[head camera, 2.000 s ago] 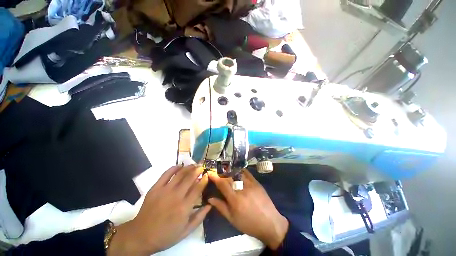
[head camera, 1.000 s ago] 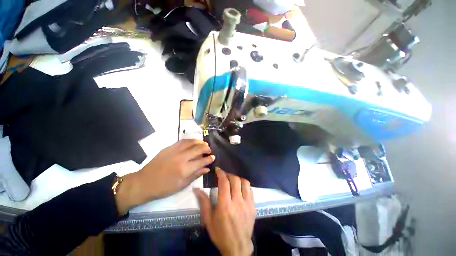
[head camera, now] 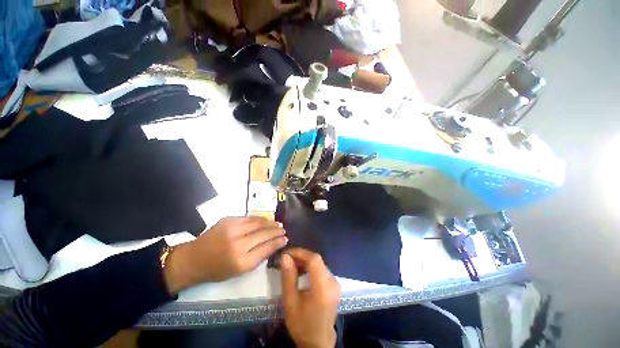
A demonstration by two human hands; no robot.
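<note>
A black cut panel (head camera: 353,231) lies under the white sewing machine (head camera: 408,153) with the light-blue band, its left edge below the needle and presser foot (head camera: 281,196). My left hand (head camera: 228,251) rests flat at the panel's left edge, fingertips on the cloth just in front of the presser foot. My right hand (head camera: 311,289) pinches the panel's near left corner between thumb and fingers. Whether a separate narrow strip lies along this edge cannot be told.
Black stacked panels (head camera: 102,177) lie left, a strip pile (head camera: 160,102) above them. A black bunch (head camera: 262,78) and brown cloth (head camera: 251,20) lie behind. A measuring tape (head camera: 238,315) runs along the front edge. A dark bobbin winder (head camera: 462,245) is at right.
My right hand has moved from lying spread at the front edge to pinching the panel's near corner. My left hand stays on the cloth edge. The view has shifted slightly.
</note>
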